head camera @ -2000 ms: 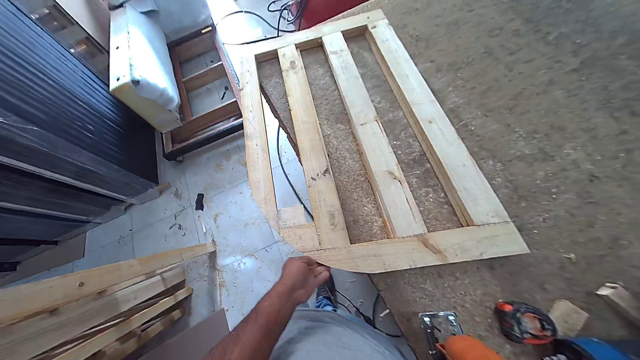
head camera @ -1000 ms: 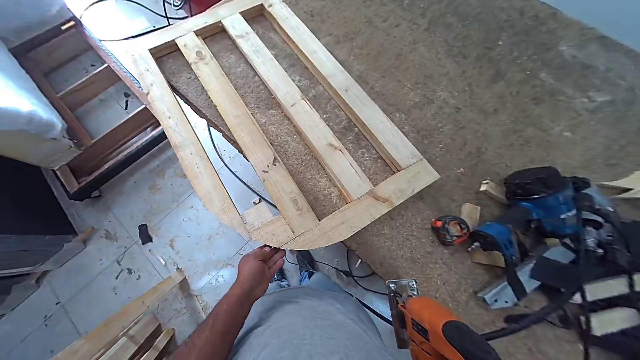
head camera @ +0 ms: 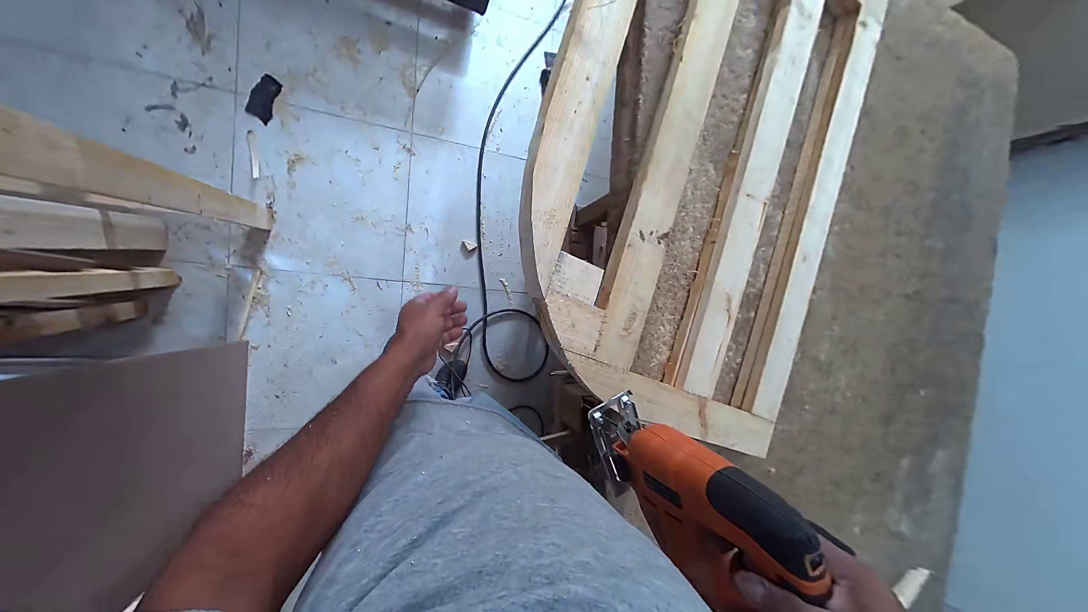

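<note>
My right hand (head camera: 799, 586), low at the right, grips an orange and black jigsaw (head camera: 705, 501). The jigsaw's metal shoe lies close to the curved corner of a slatted pine frame (head camera: 671, 399), which rests on a large worktable. Whether the blade touches the wood cannot be told. My left hand (head camera: 432, 327) hangs in the air left of the frame, fingers loosely curled and apart, holding nothing. A small wood block (head camera: 578, 276) sits inside the frame's rounded corner.
A black cable (head camera: 482, 170) loops over the tiled floor (head camera: 340, 204) near my foot. Stacked timber boards (head camera: 127, 174) and a brown panel (head camera: 127, 476) stand at the left. The worktable (head camera: 909, 255) extends to the right of the frame. Wood scraps and a black piece (head camera: 263, 99) lie on the floor.
My left hand has let go of the frame's curved edge and moved left of it. The jigsaw, lying apart from the frame before, is now in my right hand beside the corner. The view has turned.
</note>
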